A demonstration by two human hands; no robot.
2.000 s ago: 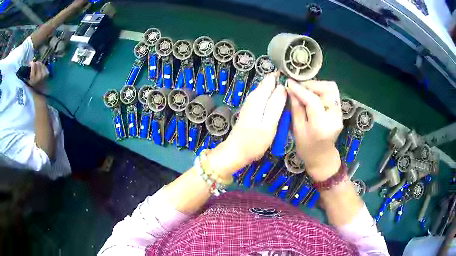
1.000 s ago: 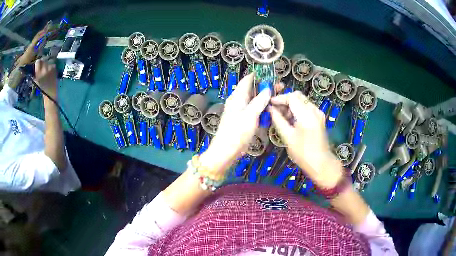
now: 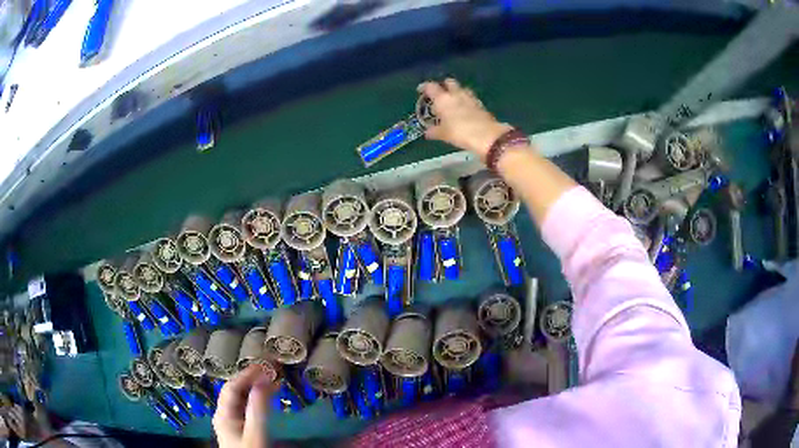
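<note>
My right hand [image 3: 460, 115] is stretched out over the dark green belt, with its fingers around the round head of a fan unit [image 3: 390, 142]. The unit's blue battery points to the lower left. My left hand [image 3: 243, 407] is low in the picture, slightly blurred and partly cut off by the bottom edge. Its fingertips are at a fan head in the near row; whether they grip it cannot be told. Fan units stand in two dense rows, a far row [image 3: 346, 210] and a near row [image 3: 361, 332], with blue batteries hanging below their heads.
A pale rail [image 3: 561, 140] runs between bench and belt [image 3: 289, 140]. Another blue unit [image 3: 205, 129] lies on the belt at left. Loose units [image 3: 670, 188] are jumbled at right. A black box [image 3: 70, 306] stands at left. Part of a person shows at the lower left edge.
The view has turned and shifted. My hands have moved apart: the right reaches out over the belt with a unit, the left is down at the near row. No unit is held up between them now.
</note>
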